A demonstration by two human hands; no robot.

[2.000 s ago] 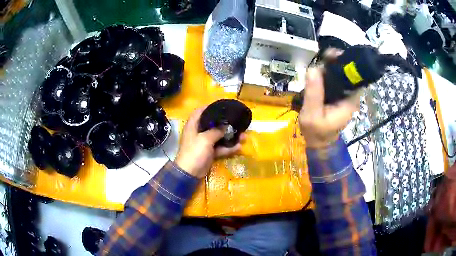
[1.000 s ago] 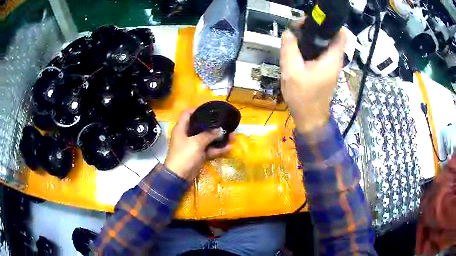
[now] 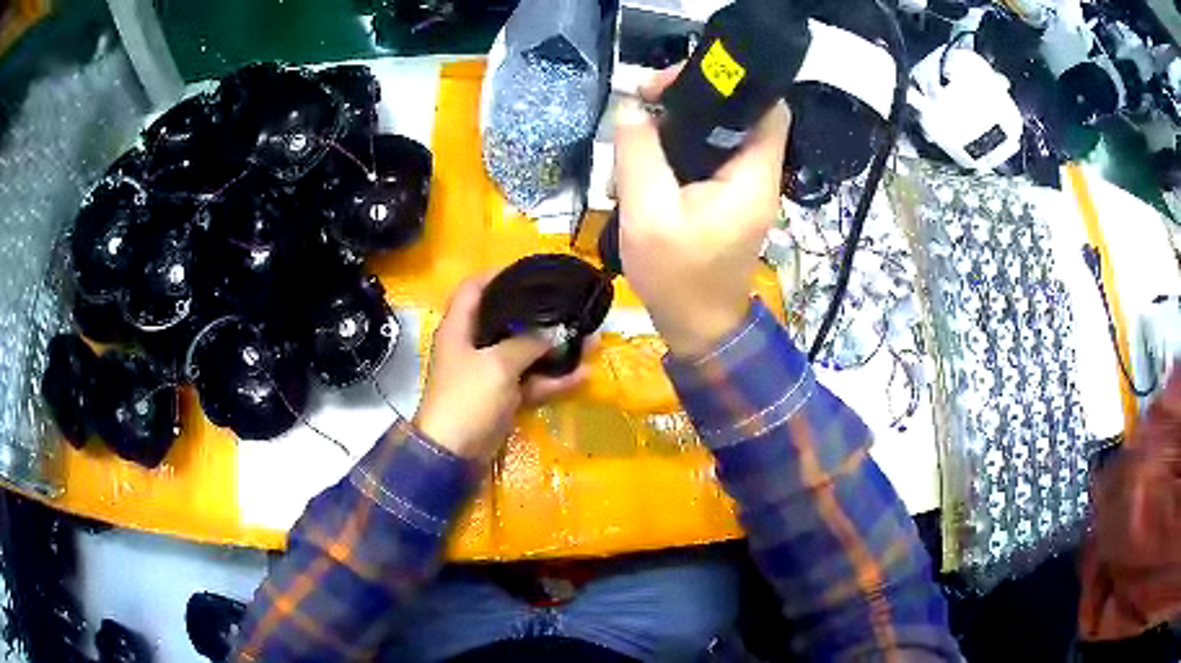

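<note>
My left hand (image 3: 486, 369) holds a round black plastic housing (image 3: 544, 301) above the orange sheeting, its fingers reaching into the open side over a small pale part (image 3: 561, 334). My right hand (image 3: 699, 220) grips a thick black electric screwdriver (image 3: 736, 84) with a yellow label. The screwdriver is tilted, its lower end near the upper right rim of the housing. I cannot tell whether a screw is on the tip or whether the tip touches the housing.
Black housings (image 3: 259, 246) with thin wires are piled at left. A bag of silvery screws (image 3: 538, 130) stands beyond the housing. Loose wired parts (image 3: 861, 298) and a blister tray (image 3: 1017, 376) lie at right. A black cord (image 3: 857, 220) hangs from above. Another person's sleeve (image 3: 1133, 531) shows at right.
My right hand has brought the screwdriver left and down, from over the feeder area to beside the housing. My left hand still holds the housing. The view has shifted slightly.
</note>
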